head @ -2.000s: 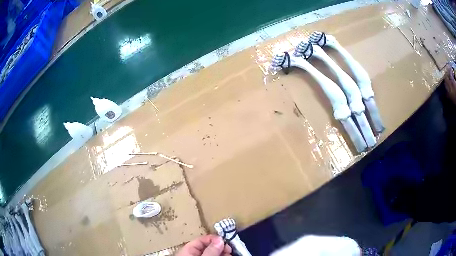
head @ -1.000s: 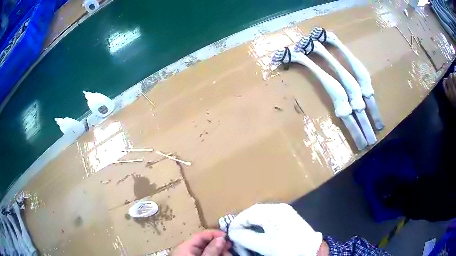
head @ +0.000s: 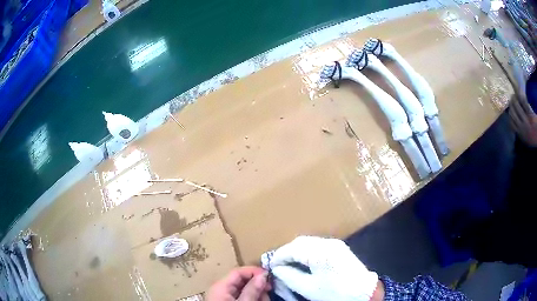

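Observation:
A white moulded leg (head: pixel 267 259) is at the bench's front edge, low in the view. Only part of its toed end and a bit of its shaft show; the hands and picture edge hide the rest. My left hand (head: pixel 241 286), bare, pinches at the foot just behind the toes, with a thin dark band at the fingertips. My right hand (head: pixel 321 269), in a white knitted glove, lies over the foot with its fingers on it. Whether the glove holds a thin tool cannot be seen.
Three strapped legs (head: pixel 390 97) lie side by side at right. A white dish (head: pixel 171 247) stands on stained cardboard, with swabs (head: pixel 206 189) behind it. Two white bottles (head: pixel 122 127) stand by the green belt (head: pixel 194 50). More legs (head: pixel 20 267) lie at far left. Another person's hand (head: pixel 521 114) is at right.
My gloved right hand has come in from the right onto the foot, which was largely uncovered two seconds ago. At far right, another person's hand has moved in over the bench edge.

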